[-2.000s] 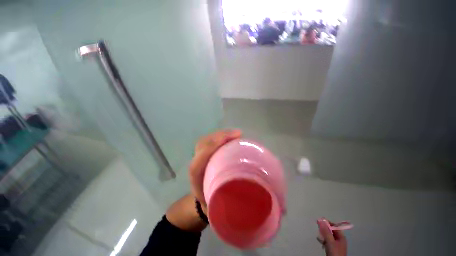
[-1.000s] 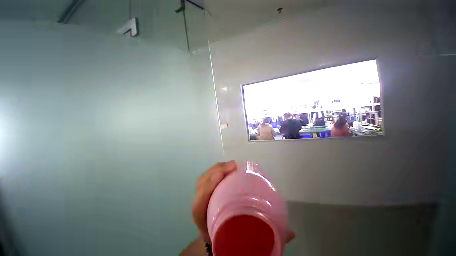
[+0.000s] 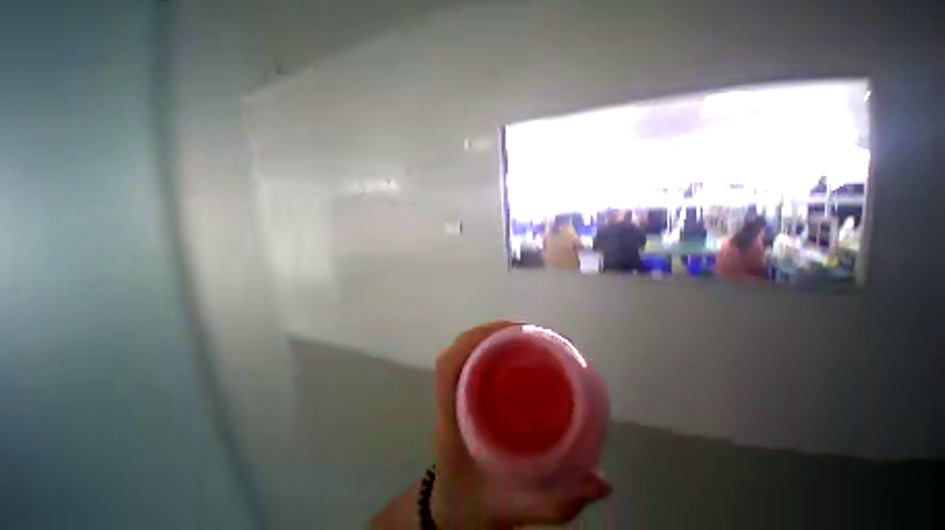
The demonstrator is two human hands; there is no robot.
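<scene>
A pink water bottle point(image 3: 591, 414) is held up in front of me at the lower middle, its open mouth facing me. The inside looks deep pink-red; I cannot tell its contents. My left hand point(image 3: 461, 455) is wrapped around the bottle from the left and below, with fingertips showing at its right side. A dark beaded band is on the wrist. My right hand is not in view, and no lid shows.
A pale wall point(image 3: 383, 238) stands ahead, with a bright window point(image 3: 684, 186) at the upper right. Several seated people and benches show blurred through it. A greenish frosted panel point(image 3: 83, 259) fills the left side. Grey floor point(image 3: 352, 404) lies below the wall.
The view has risen from the door and floor to the wall and window. The frosted panel has shifted left. The bottle's mouth now faces me more directly. My right hand with the lid has left view.
</scene>
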